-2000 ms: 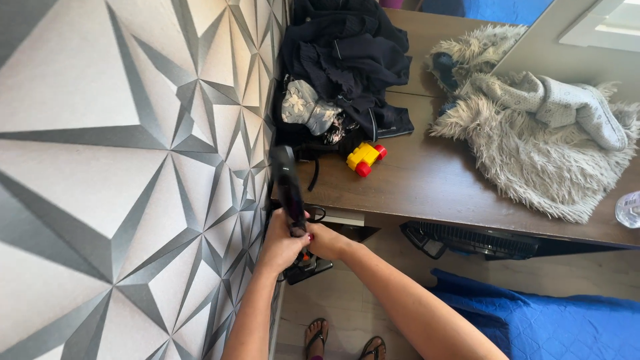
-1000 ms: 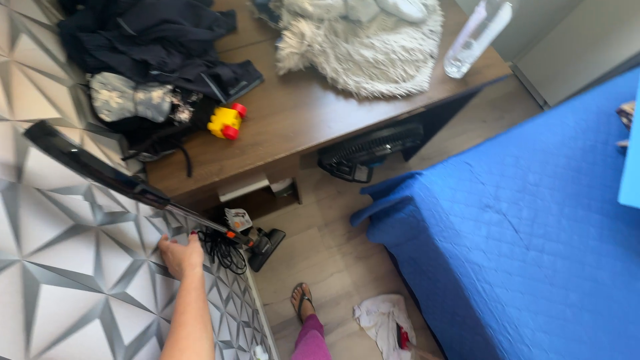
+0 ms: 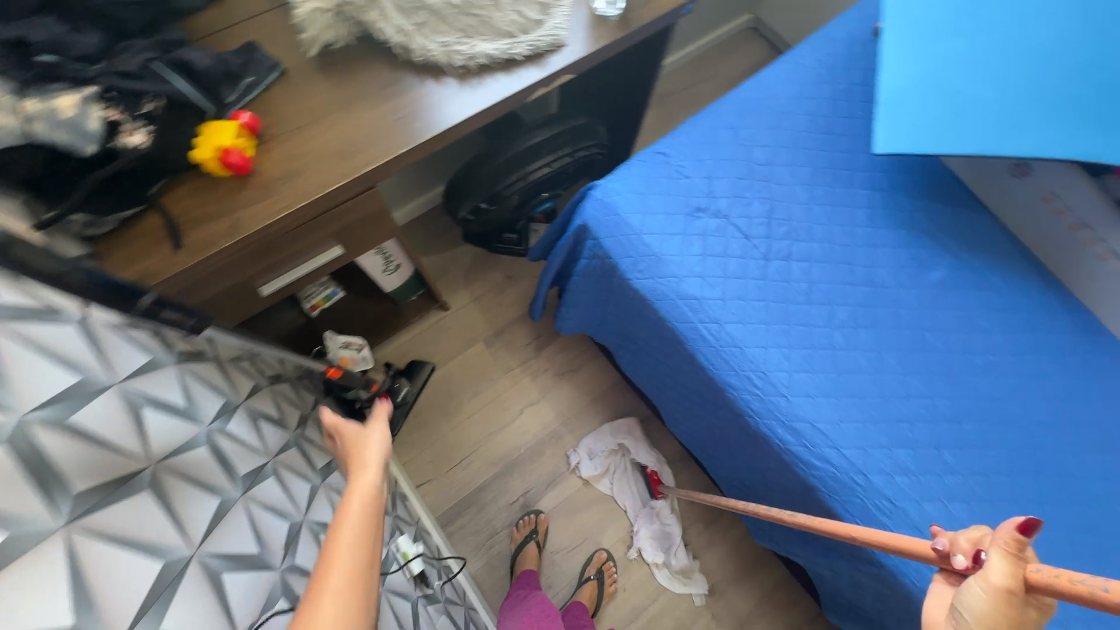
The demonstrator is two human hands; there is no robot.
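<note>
My right hand (image 3: pixel 989 569) is closed around an orange wooden pole (image 3: pixel 805 522). The pole's red head (image 3: pixel 654 483) rests on a white cloth (image 3: pixel 643 503) spread on the floor beside the bed. My left hand (image 3: pixel 360 437) is at the lower part of an upright vacuum cleaner (image 3: pixel 350 385), by the wall; the fingers are partly hidden, so its grip cannot be told. The vacuum's dark floor head (image 3: pixel 409 398) stands on the floor, and its long dark upper part (image 3: pixel 105 284) leans along the patterned wall.
A wooden desk (image 3: pixel 350 114) holds dark clothes (image 3: pixel 96 79), a yellow and red toy (image 3: pixel 226 144) and a shaggy grey textile (image 3: pixel 446 31). A black wheel-like object (image 3: pixel 529 184) sits underneath. The bed with a blue quilt (image 3: pixel 787 289) is at right. A cable and plug (image 3: pixel 411 553) are by the wall.
Two seconds ago both hands were together at the dark upright handle. Now my left hand is lower, near the vacuum's base, and my right hand holds the orange pole. The view has swung toward the bed.
</note>
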